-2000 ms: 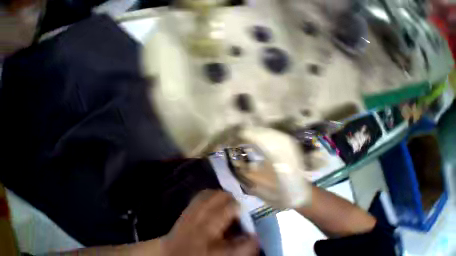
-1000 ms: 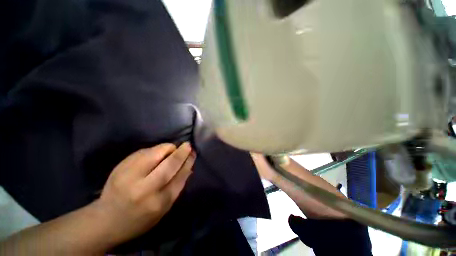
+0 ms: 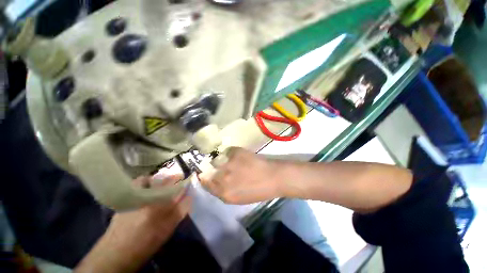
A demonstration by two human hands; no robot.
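The cream sewing machine head (image 3: 144,69) fills the upper left. Its shiny presser foot area (image 3: 190,161) is lit. My right hand (image 3: 240,176) is at the right side of the foot, fingers bent down at the pale cloth. My left hand (image 3: 160,205) is at the left and front of the foot, partly hidden by the curved cream guard. A white cloth piece (image 3: 216,224) hangs from the foot toward me. Dark cloth (image 3: 37,197) lies left, behind the machine head. What each set of fingertips grips is not clear.
Scissors with red and yellow loops (image 3: 280,121) lie on the machine bed beside slim pink-and-blue snips (image 3: 323,106). A black case with a pale picture (image 3: 358,89) lies beyond. The green control panel (image 3: 320,50) is above. A blue crate (image 3: 446,112) stands at right.
The view has swung back to the needle area. My left hand has moved from the dark cloth to beside the foot. My right hand, mostly hidden before, now shows at the foot. The white piece is visible again.
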